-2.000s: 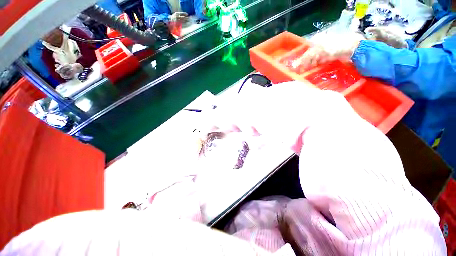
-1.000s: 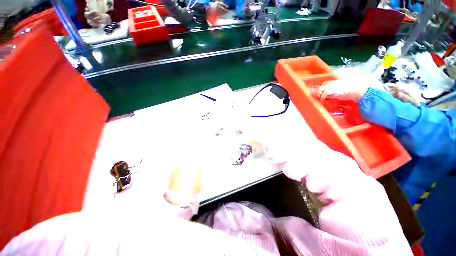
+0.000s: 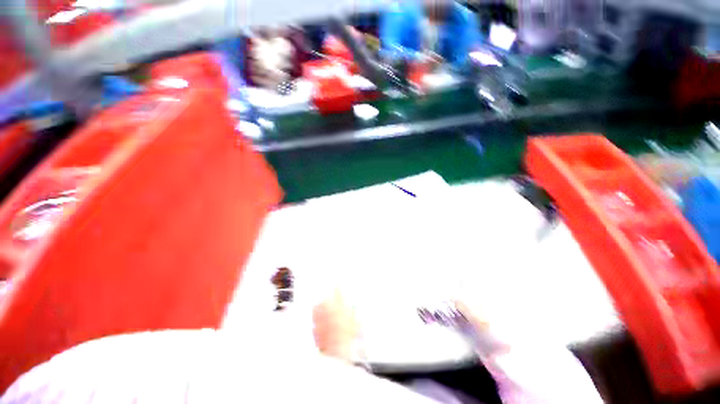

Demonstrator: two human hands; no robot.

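Observation:
The view is blurred. A small silver-violet chrome part (image 3: 440, 316) is at the fingers of my right hand (image 3: 472, 322), over the white work sheet (image 3: 355, 245). My right hand is closed on this part. My left hand (image 3: 337, 325) is over the sheet's near edge, overexposed and blurred; whether it holds anything cannot be told. A small amber-brown shiny part (image 3: 282, 288) lies on the sheet, left of my left hand.
Stacked orange-red foam trays (image 3: 158, 229) stand at left. A compartment tray (image 3: 584, 213) with shiny contents lies at right. Dark glasses (image 3: 537, 197) and a thin dark stick (image 3: 403, 189) are at the sheet's far side. A green conveyor (image 3: 363, 170) runs behind, with people beyond.
The view has swung left, showing more of the stacked trays. The neighbour's blue-sleeved arm has left the right tray. My right hand still has the chrome part.

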